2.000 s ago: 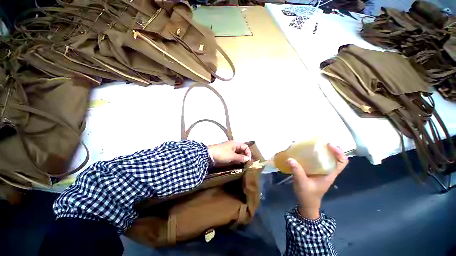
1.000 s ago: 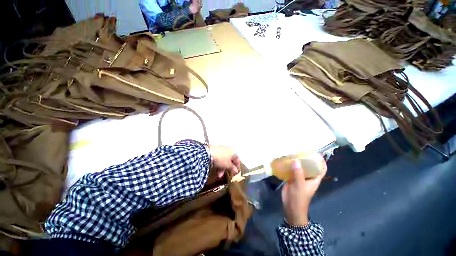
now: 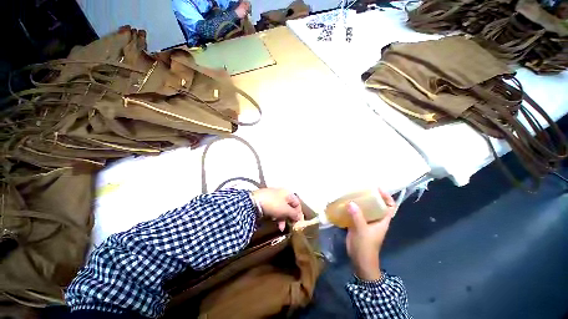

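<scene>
A brown tote bag lies at the near edge of the table, its opening facing up and its handle loop standing behind my sleeve. My left hand pinches the yellowish zipper end tab at the bag's right end. My right hand is closed around the amber glue bottle, held nearly level. Its pale nozzle points left and meets or nearly meets the tab; contact is hard to tell. The bag's lower part is cut off by the picture's edge.
A large pile of brown bags covers the left. A smaller stack lies right, handles hanging over the edge. More brown pieces lie at the far right. A green board, dark specks and a person's blue sleeve are at the back.
The view has shifted, bringing the person across the table into view. The bottle has moved slightly left and its nozzle stays at the tab. My left hand keeps its pinch.
</scene>
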